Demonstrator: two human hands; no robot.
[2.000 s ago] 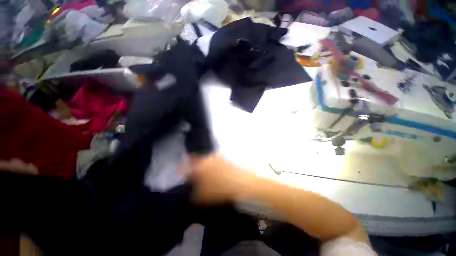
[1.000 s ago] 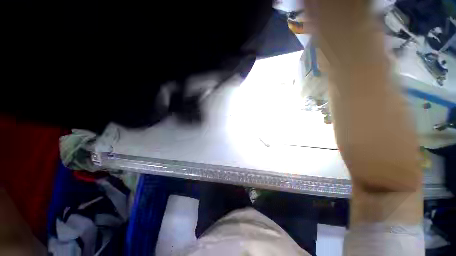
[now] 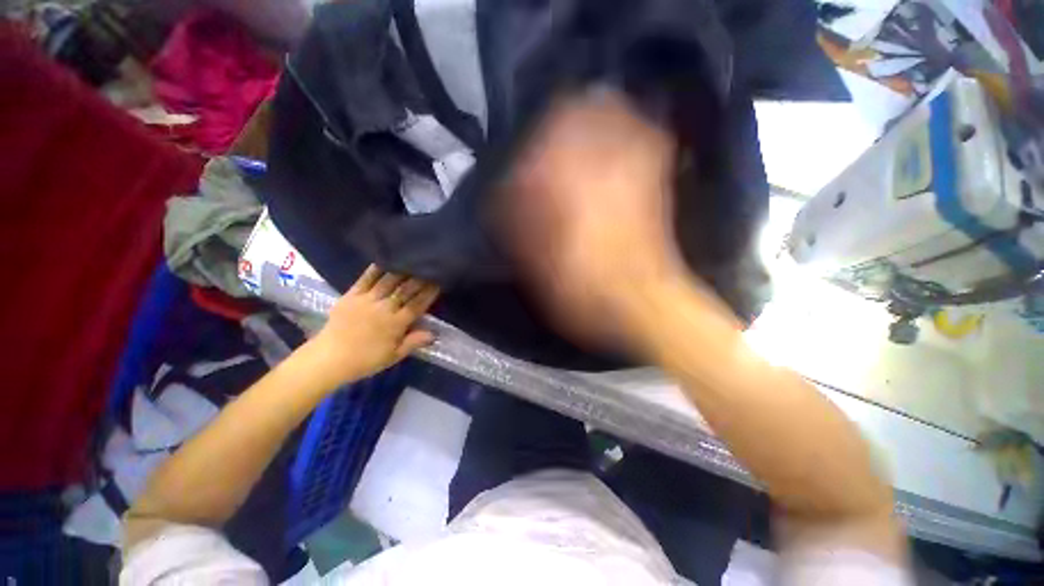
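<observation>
A black garment [image 3: 343,172] lies in a heap on the white sewing table, with pale grey inner pieces [image 3: 452,52] showing. My left hand [image 3: 378,324] rests at the garment's lower left edge, by the ribbed table trim, fingers spread on or just under the cloth; a ring shows on one finger. My right hand [image 3: 595,195] is blurred over the middle of the garment; its fingers and any grip cannot be made out. The white sewing machine [image 3: 870,218] with a blue stripe stands right of the garment, its lamp glowing near the needle area.
Silvery ribbed trim [image 3: 550,395] runs along the table's front edge. Blue crates [image 3: 332,446] and pale cloth pieces [image 3: 172,418] are below at left. Red cloth [image 3: 74,263] hangs at far left. A crumpled grey-green cloth [image 3: 212,223] lies by the table corner. Fabric scraps are at the back.
The black garment, a large dark mass at upper left before, now lies spread on the table. My left hand has come into view at its edge. My right hand has moved left onto the cloth.
</observation>
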